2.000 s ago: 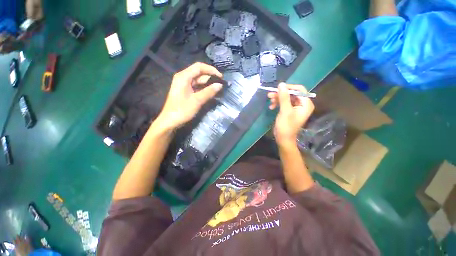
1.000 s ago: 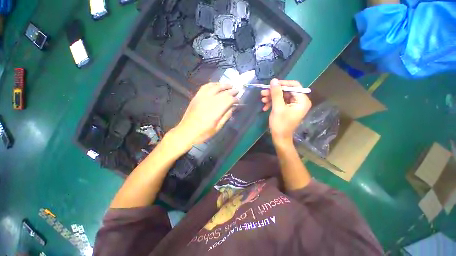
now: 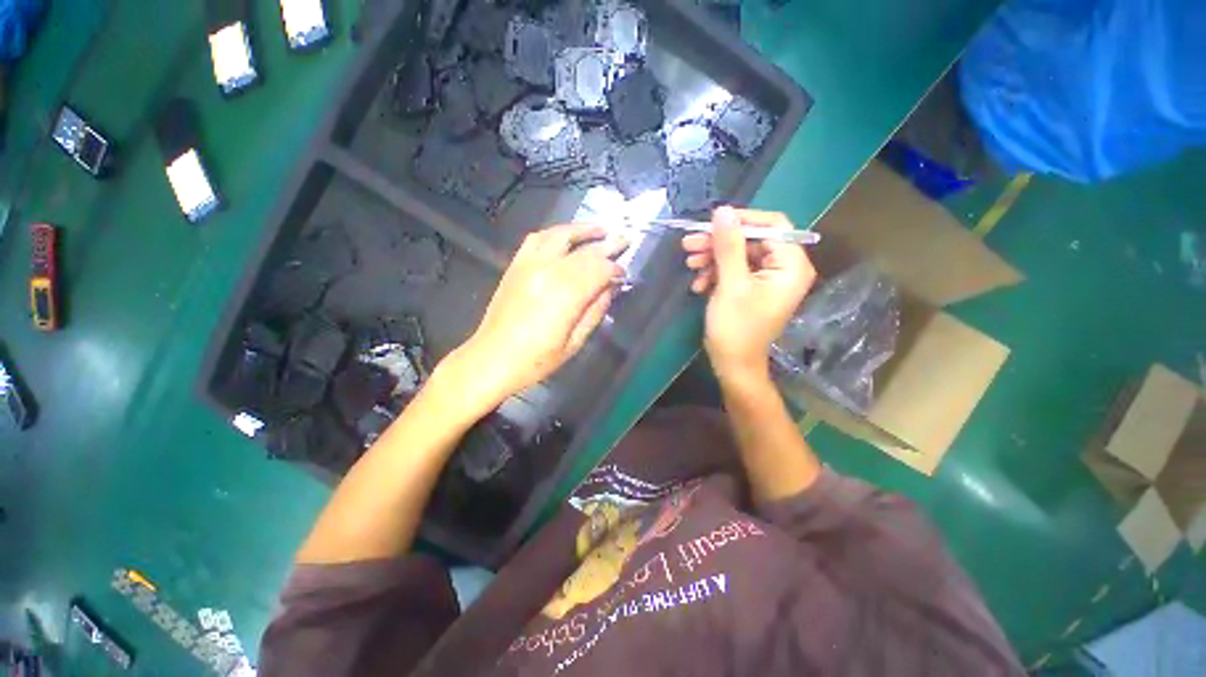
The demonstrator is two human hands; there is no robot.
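The large black divided tray [image 3: 426, 208] lies in front of me, with loose black phone parts [image 3: 639, 103] in both compartments. My left hand [image 3: 544, 294] is over the tray near the divider's right end, palm down, fingers bent together. A bright white glare patch [image 3: 640, 212] lies at its fingertips, so I cannot tell whether a part is held there. My right hand [image 3: 749, 271] is over the tray's right edge and pinches a thin silver-white pointed tool [image 3: 784, 236]. The tool points left, its tip in the glare close to the left fingertips.
Black phones with white ends [image 3: 192, 184] and a red-orange device [image 3: 44, 280] lie on the green bench at left. Small pale pieces [image 3: 216, 640] lie lower left. At right are an open carton [image 3: 942, 384] with a clear plastic bag [image 3: 846, 331], another carton [image 3: 1148, 443] and a blue sleeve [image 3: 1071, 86].
My left hand has moved down and right from its raised, open-curved pose, closing near the tool tip. My right hand shifted slightly left. The view shifted, and the long striped glare has shrunk.
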